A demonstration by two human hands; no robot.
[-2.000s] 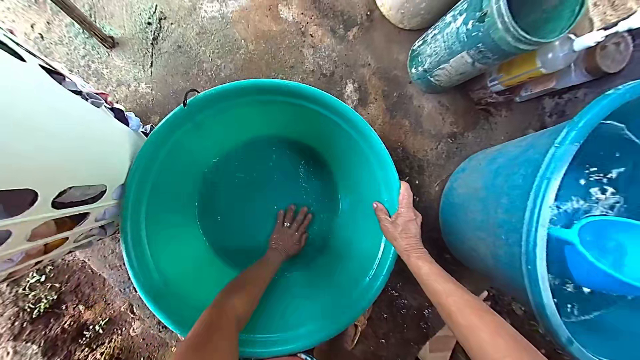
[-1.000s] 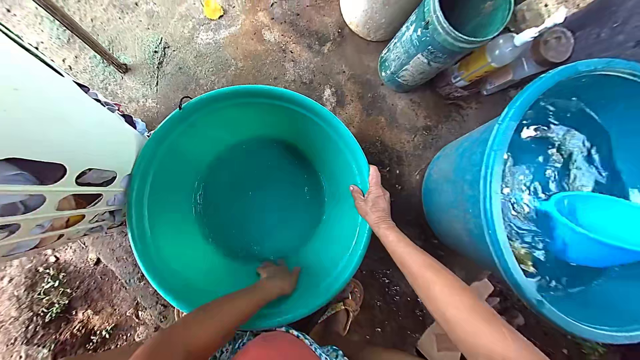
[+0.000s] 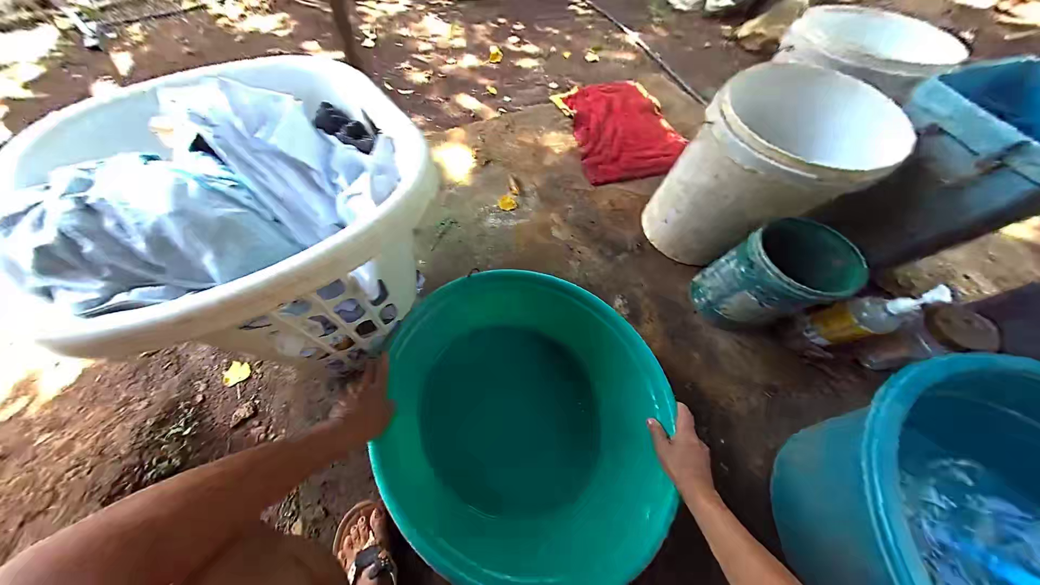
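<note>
A large green plastic basin (image 3: 626, 487) stands on the ground before me, with a shallow pool of water (image 3: 510, 421) in its bottom. My right hand (image 3: 684, 455) grips the basin's right rim, thumb over the edge. On the opposite side my left hand (image 3: 367, 402) is at the left rim; it is blurred, and its fingers are partly hidden against the basin's outside, so its grip is unclear. Just beyond the left hand is a white plastic laundry basket (image 3: 276, 284) heaped with light-coloured clothes (image 3: 162, 219).
At the lower right stands a blue tub (image 3: 829, 479) of water. Behind it are bottles (image 3: 861, 321), a small green bucket (image 3: 772, 276), white buckets (image 3: 715, 187) and a blue container (image 3: 959, 122). A red cloth (image 3: 621, 134) lies on the ground. My sandalled foot (image 3: 366, 540) is beside the basin.
My left hand has left the inside of the basin and is now at its left rim. My right hand stays on the right rim. The view has tilted up.
</note>
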